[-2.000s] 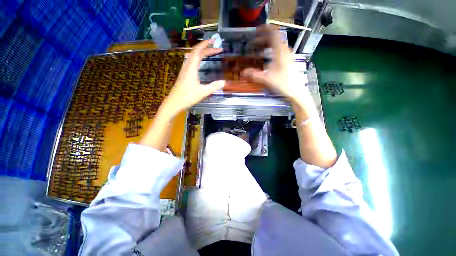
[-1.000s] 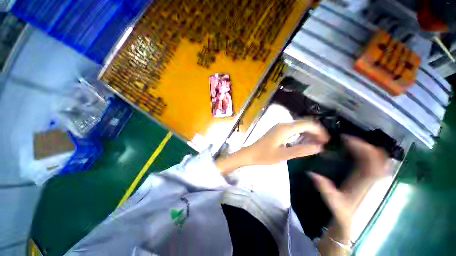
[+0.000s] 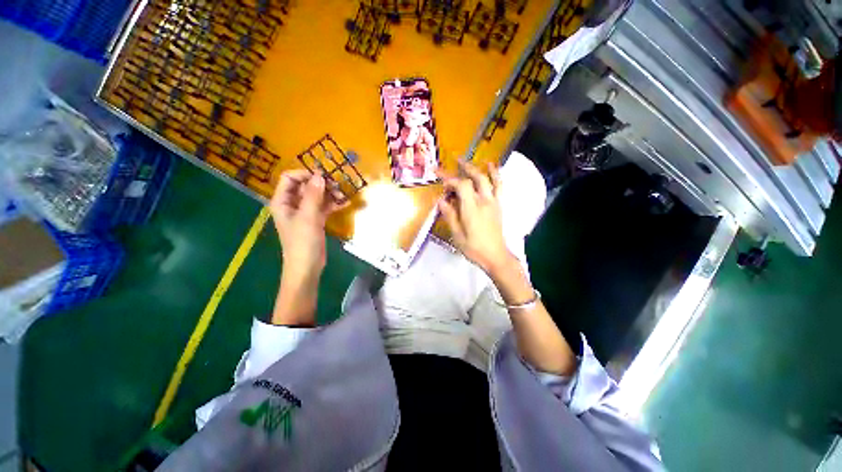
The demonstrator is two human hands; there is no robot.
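My left hand (image 3: 303, 205) is at the tray's near edge, with its fingertips closed on the lower end of a dark lattice moulded part (image 3: 334, 164). My right hand (image 3: 475, 214) is open, fingers spread, beside the lower right corner of a smartphone (image 3: 411, 134) with a lit pink-red screen. The phone lies on the yellow-orange tray (image 3: 314, 88). Whether my right fingertips touch the phone is unclear. Rows of dark parts (image 3: 198, 74) cover the tray's left side, and more lie along its top.
An orange fixture (image 3: 762, 101) is on the silver slotted table (image 3: 683, 88) at upper right. A white sheet with bright glare (image 3: 392, 244) is at the tray's near corner. Blue crates (image 3: 88, 272) and clear bags (image 3: 69, 171) are at left. The green floor has a yellow line (image 3: 208, 318).
Both hands have moved from the fixture, by way of my lap, to the tray's near edge. The lattice part now shows at my left fingertips, left of the phone. The view has turned toward the tray.
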